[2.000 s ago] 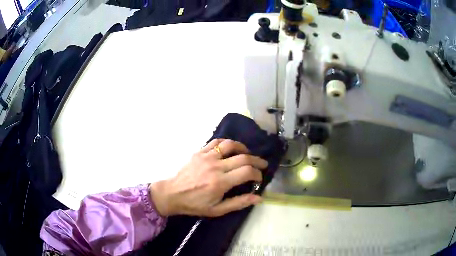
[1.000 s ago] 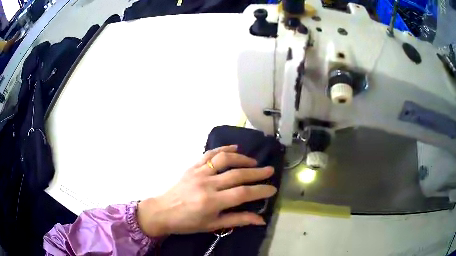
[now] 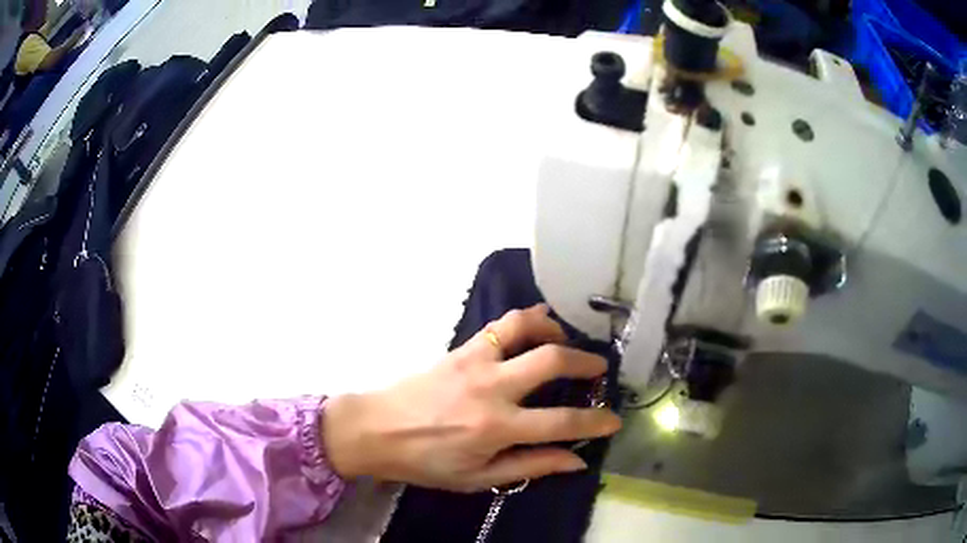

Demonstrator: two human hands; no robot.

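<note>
My left hand (image 3: 477, 414), bare with a ring and a purple sleeve, lies over the dark strap panel (image 3: 551, 514) and holds it down on the table. The fingertips are beside the needle area (image 3: 620, 345) of the white sewing machine (image 3: 594, 212). The panel's rounded, frayed end shows beyond the fingers, partly behind the machine head. A silver ring (image 3: 510, 487) and a metal zip (image 3: 490, 517) show below the hand. The needle tip is not clearly visible. My right hand is not in view.
Dark panels with silver zips (image 3: 95, 308) are heaped at the left beside the white tabletop (image 3: 318, 191). Yellow tape (image 3: 679, 498) runs along the grey machine bed (image 3: 827, 424). Blue crates (image 3: 901, 53) stand at the back right. Part of a person (image 3: 37, 51) shows at the far upper left.
The view has shifted, with the machine now larger and further right. The panel's rounded end has moved further under the machine head. My left hand stays on the panel, its fingers more bent.
</note>
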